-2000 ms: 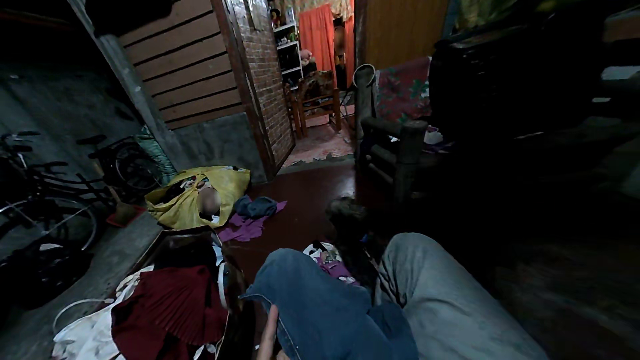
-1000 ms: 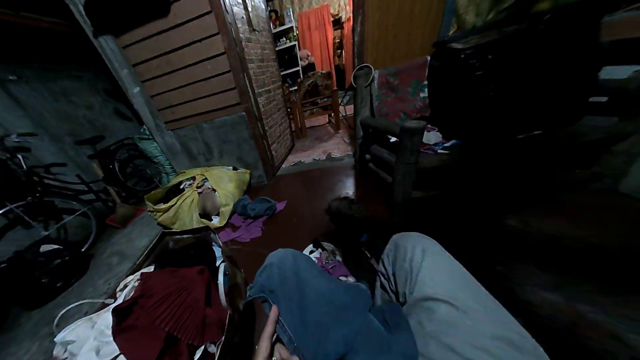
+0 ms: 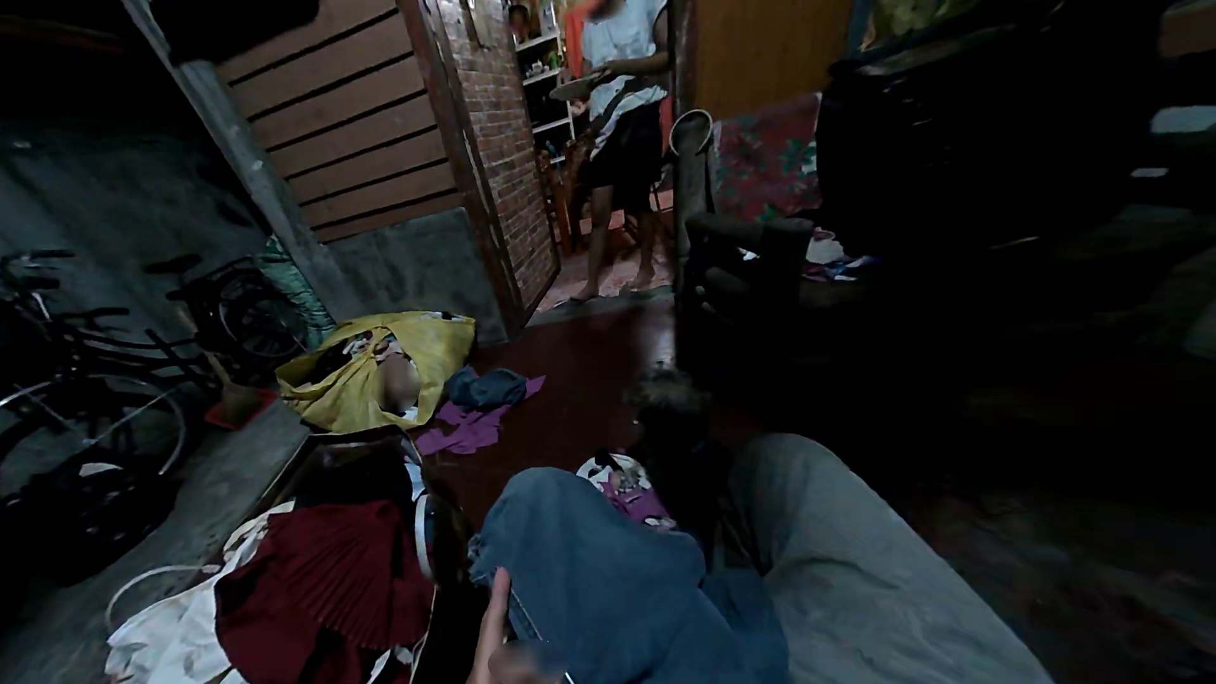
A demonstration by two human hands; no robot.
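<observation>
My left hand [image 3: 503,641] is at the bottom edge, with a finger lying along the edge of a blue denim garment [image 3: 608,579] draped over my left knee; the rest of the hand is blurred and cut off. A small shiny edge shows beside it, too little to name. My right hand is out of view. To the left of the denim, a dark red pleated garment [image 3: 332,579] and white cloth [image 3: 166,636] lie in and over an open container [image 3: 304,456]. Beyond my knee sits a patterned purple and white cloth [image 3: 632,489].
A yellow sack of clothes [image 3: 442,351], with purple cloth [image 3: 465,430] beside it, lies on the floor. Bicycles [image 3: 123,370] stand left. A dark furry animal [image 3: 670,408] is before my knees. A person [image 3: 622,123] stands in the doorway holding something flat. A dark wooden chair [image 3: 760,275] is right.
A person now stands in the doorway, where earlier frames show only the room behind. My left hand stays at the edge of the denim.
</observation>
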